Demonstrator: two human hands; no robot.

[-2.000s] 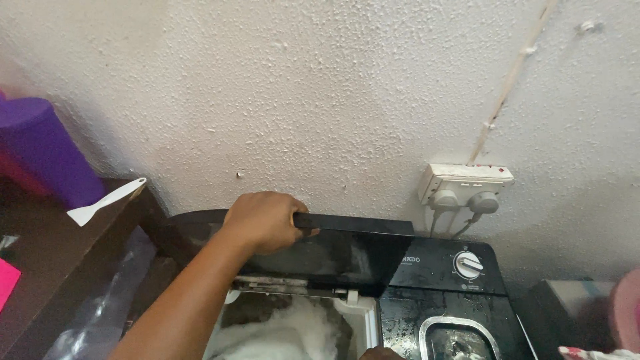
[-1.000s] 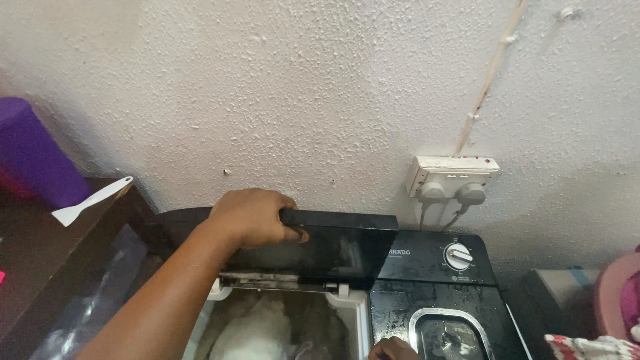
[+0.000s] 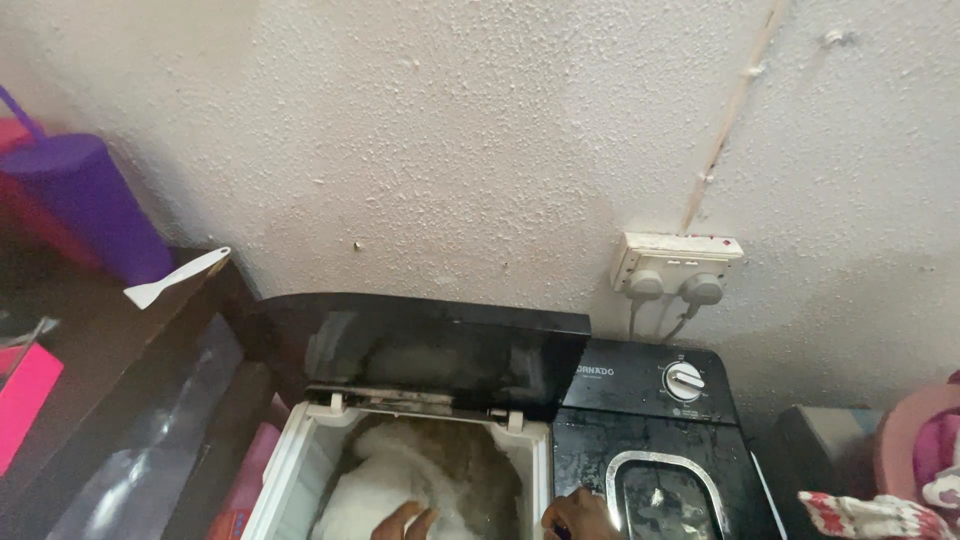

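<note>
A black Tornado twin-tub washing machine [image 3: 637,435] stands against the wall, its wash lid [image 3: 442,352] raised. Inside the white-rimmed tub, pale fabric [image 3: 375,472] lies in cloudy water [image 3: 480,457]. My left hand [image 3: 405,521] is at the bottom edge over the tub, fingers bent above the fabric; whether they touch or grip it is unclear. My right hand [image 3: 577,516] rests at the tub's right rim beside the spin lid [image 3: 667,502], fingers curled, its underside hidden.
A double wall socket [image 3: 679,262] holds two plugs behind the machine. At left, a purple tumbler [image 3: 90,202] and a white plastic scraper [image 3: 176,277] are on a dark brown shelf [image 3: 97,337]. To the right are a pink basin [image 3: 896,435] and red-and-white cloth [image 3: 870,514].
My left hand has let go of the raised lid and come down to the tub. The lid remains raised. More of my right hand shows by the tub's right rim.
</note>
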